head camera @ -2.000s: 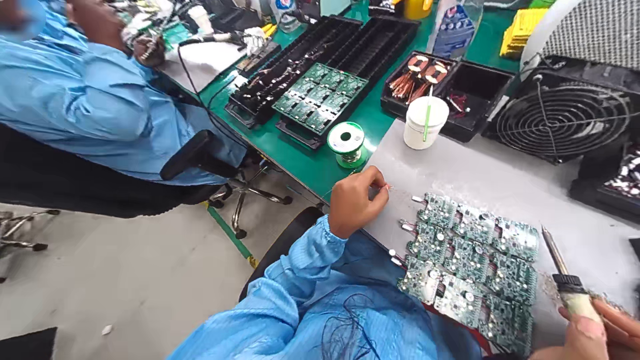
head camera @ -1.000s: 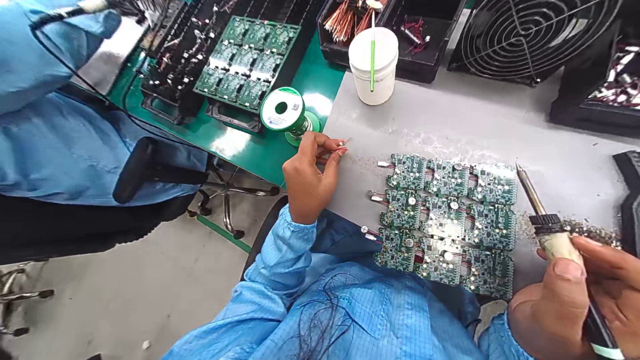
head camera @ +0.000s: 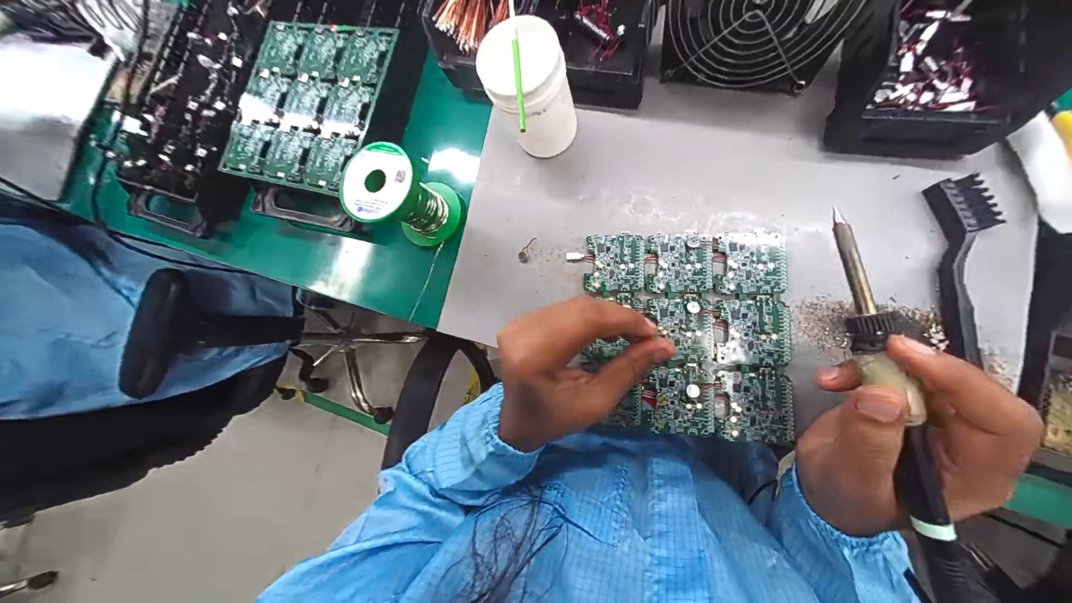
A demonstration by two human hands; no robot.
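Observation:
A panel of green circuit boards (head camera: 754,331) lies on the grey mat. My left hand (head camera: 578,364) is over the panel's left side, thumb and forefinger close together above the boards; whether something thin is between the fingertips cannot be made out. My right hand (head camera: 921,427) grips a soldering iron (head camera: 856,272) by its handle, tip pointing up and away, to the right of the panel. A small part with a thin red wire (head camera: 525,254) rests on the mat left of the panel. A white connector (head camera: 574,257) sticks out at the panel's upper left edge.
A green solder wire spool (head camera: 377,182) and another board panel (head camera: 306,109) are at the left. Behind stand a white lidded tub (head camera: 536,109), a black fan (head camera: 758,38) and a parts bin (head camera: 904,126). A black brush (head camera: 959,251) lies right. A person in blue (head camera: 67,318) sits at left.
My left hand has moved from the mat beside the spool rightward onto the board panel. The small wired part now shows on the mat. My right hand keeps hold of the soldering iron. The view has shifted.

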